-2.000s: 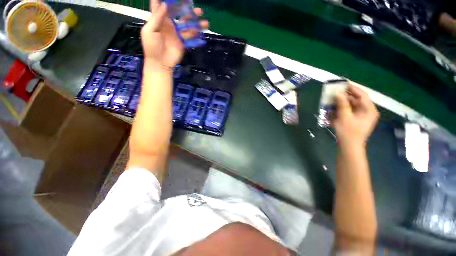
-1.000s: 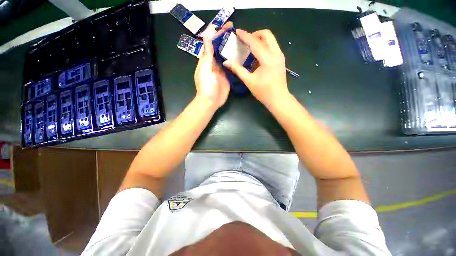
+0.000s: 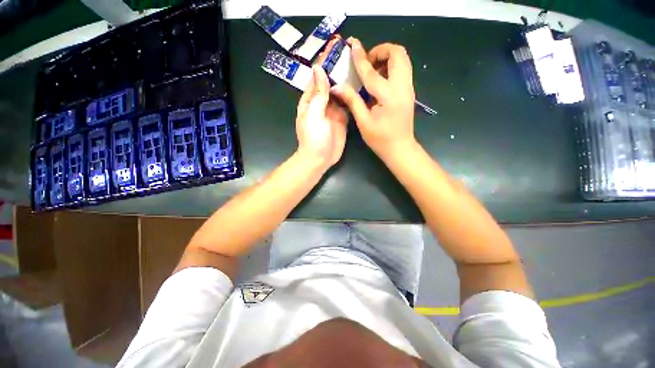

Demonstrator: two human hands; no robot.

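A blue phone housing [image 3: 334, 57] is held between my two hands above the bench, with a mainboard's pale LCD screen [image 3: 347, 72] over it. My left hand [image 3: 321, 118] grips it from the left and below. My right hand [image 3: 384, 90] holds the board's right side with thumb and fingers. How far the board sits inside the housing is hidden by my fingers. A slim metallic stick [image 3: 425, 106] shows to the right of my right hand; its other end is hidden. Loose mainboards [image 3: 277, 27] lie fanned out just beyond my hands.
A black blister tray [image 3: 179, 43] with several blue housings is at left. White-and-blue stacked boards [image 3: 553, 61] and a clear blister tray [image 3: 618, 144] are at right. The bench's pale rail [image 3: 431, 12] runs behind. A cardboard box [image 3: 100, 266] is below left.
Both hands came together from apart, bringing board and housing together. Since one second ago, the held phone has tilted and my left fingers have shifted along it.
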